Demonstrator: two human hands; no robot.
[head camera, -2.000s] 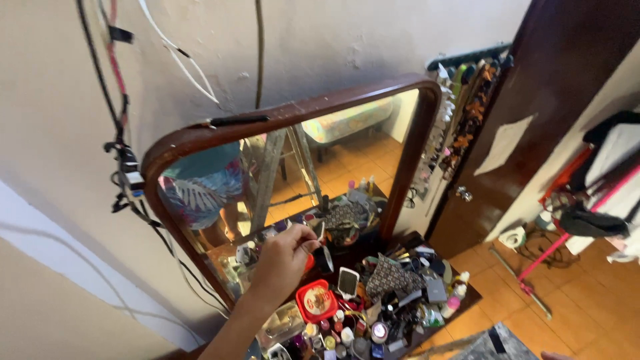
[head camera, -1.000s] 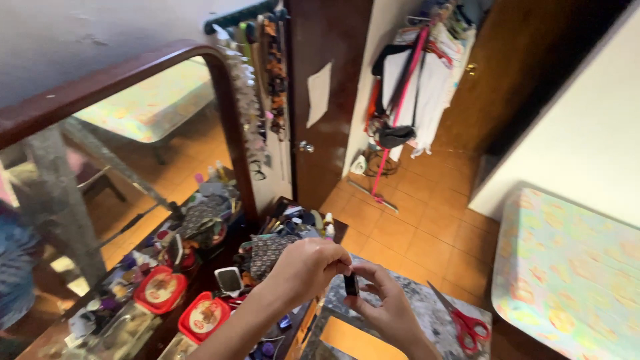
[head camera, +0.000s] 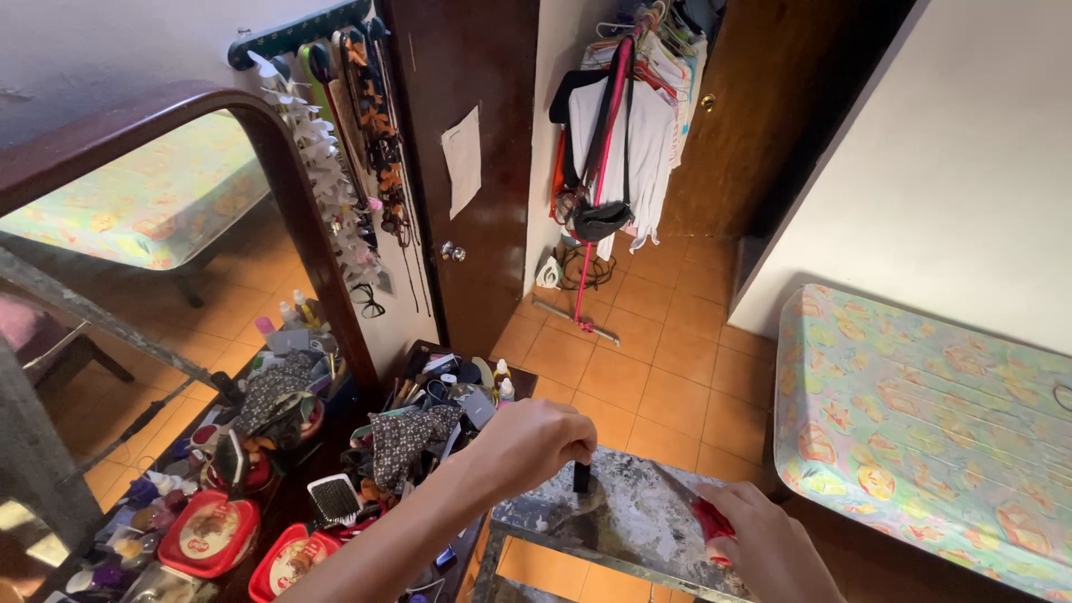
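Note:
My left hand (head camera: 563, 440) is closed on a short black strip (head camera: 581, 477), which hangs from its fingers over the paint-spattered top of a stepladder (head camera: 624, 511). On the right side of that top, my right hand (head camera: 745, 528) is closed around the red handles of the scissors (head camera: 712, 523); their blades are hidden. Left of my left forearm, a crowded dresser holds a hairbrush (head camera: 334, 501), a patterned grey cloth (head camera: 410, 440) and a red-rimmed tub (head camera: 293, 559).
A dark-framed mirror (head camera: 289, 176) stands at the left. Behind are a brown door (head camera: 473, 167), a clothes rack with a pink pole (head camera: 584, 276) and tiled floor (head camera: 636, 377). A mattress with a patterned cover (head camera: 904, 452) lies at the right.
My right hand has moved away from the black strip, to the right, and taken hold of the scissors that lay on the ladder top. The view has swung right from the mirror.

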